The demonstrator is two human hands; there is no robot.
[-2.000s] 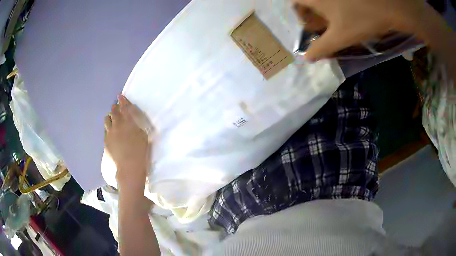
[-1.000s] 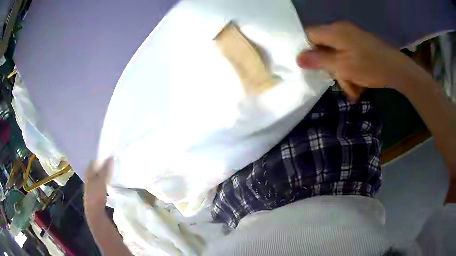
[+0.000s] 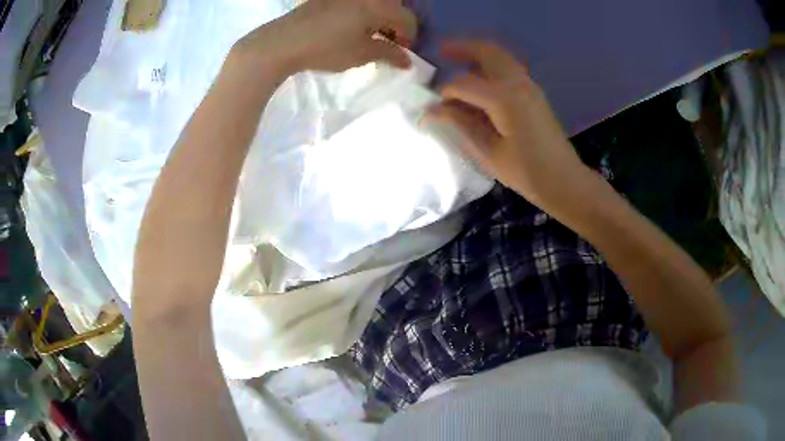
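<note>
A white garment lies bunched and folded over the near side of the table and hangs over its front edge, glaring bright in the middle. My left hand reaches across from the lower left and pinches the garment's upper edge at the top centre. My right hand is just right of it, thumb and a finger on the same edge, other fingers spread; it is slightly blurred. A tan card lies on white cloth at the top left, with small dark print on the cloth below it.
The grey-purple table shows at the upper right. A yellow rail and hanging white cloth are at the left. Striped whitish cloth hangs at the right. My dark checked clothing is close below the garment.
My left hand has moved from the lower left to the top centre. The cloth with the tan card has shifted to the upper left, and a bunched part now lies in front of me.
</note>
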